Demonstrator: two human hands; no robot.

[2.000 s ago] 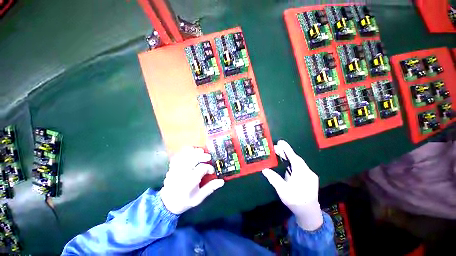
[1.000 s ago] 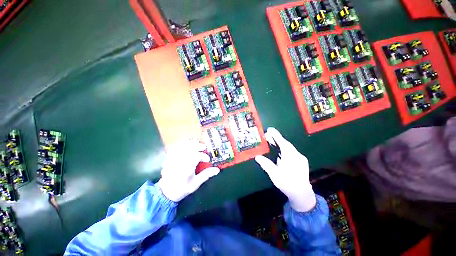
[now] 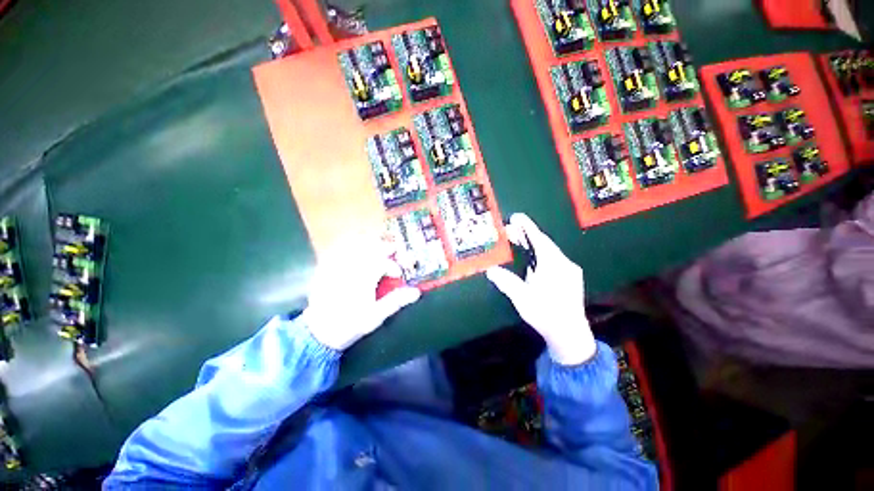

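Note:
A red pad lies in front of me on the green mat, with several single circuit boards in two columns on its right part; its left part is bare. My left hand, in a white glove, is at the pad's near left corner, thumb and fingers around its edge beside the nearest board. My right hand, also gloved, is at the pad's near right corner, thumb and fingers apart. A dark thin thing, perhaps tweezers, shows between its fingers.
More red pads with boards lie to the right, a larger one and smaller ones. Joined board strips lie at far left, by a thin brown line at the mat seam. A red slanting post stands behind the pad. A person's pale sleeve is at right.
The pads, boards and both hands appear higher in the picture, and the right-hand pads also further left, as the view shifts. The hands stay at the pad's near corners.

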